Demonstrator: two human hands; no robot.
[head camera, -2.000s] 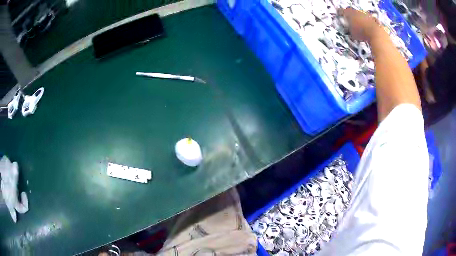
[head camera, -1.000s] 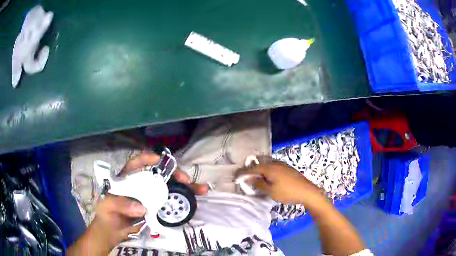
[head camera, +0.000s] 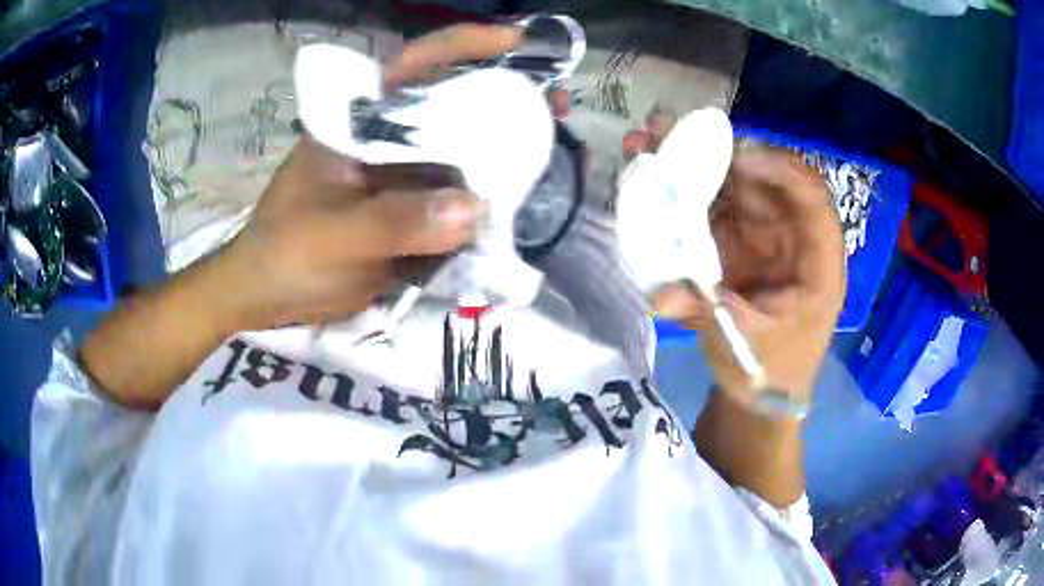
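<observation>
My left hand (head camera: 332, 229) holds the white model motorcycle body (head camera: 504, 120) above my lap, fingers around its underside and upper edge. The body's flared end points left. A black-tyred wheel (head camera: 555, 200) shows at its right side, and a tiny red spot (head camera: 472, 310) low on it. My right hand (head camera: 778, 246), to the right, holds a white trim part (head camera: 675, 218) with rounded lobes and a thin arm pointing down. The part is apart from the body. Both hands and parts are blurred, so fine detail is hidden.
The green bench edge (head camera: 847, 57) curves across the upper right. A blue crate (head camera: 882, 229) of white parts stands behind my right hand, with a red object (head camera: 948, 238) and blue crate (head camera: 927, 355) beyond. A left bin (head camera: 105, 149) holds shiny dark parts.
The view has tilted down to my lap. The motorcycle body and both hands appear larger and higher in view. My right hand has raised the white part beside the body.
</observation>
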